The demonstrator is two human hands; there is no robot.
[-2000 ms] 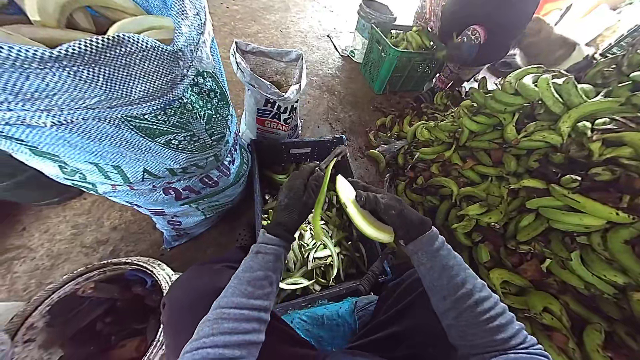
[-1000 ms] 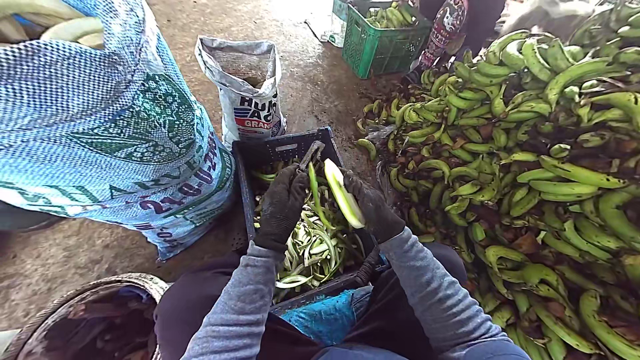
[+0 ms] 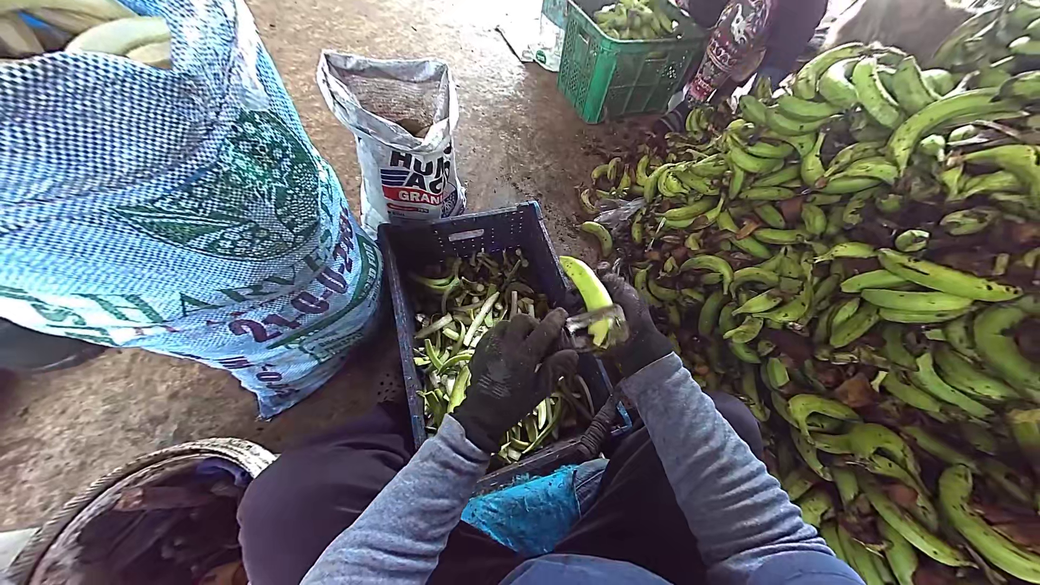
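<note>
Both hands wear dark gloves and meet above the right side of a dark plastic crate (image 3: 396,325) holding green and pale peel strips (image 3: 479,325). My left hand (image 3: 512,374) grips what looks like a metal peeling tool (image 3: 578,322), its end lying across a green plantain (image 3: 587,284). Around the lower part of that plantain is my right hand (image 3: 638,325), its fingers partly hidden by the tool. The plantain's free end points up and to the left, with green skin showing.
A large heap of green plantains (image 3: 918,301) fills the right side. Left stand a big woven sack (image 3: 244,195) with peeled plantains (image 3: 122,36) and a smaller sack (image 3: 406,154). A green crate (image 3: 626,73) is beside a person's leg (image 3: 731,49). A round basket (image 3: 57,520) sits lower left.
Pale flesh and a hanging green strip showed between my hands before; now green skin faces up. My left hand has moved lower, and the tool lies across the plantain.
</note>
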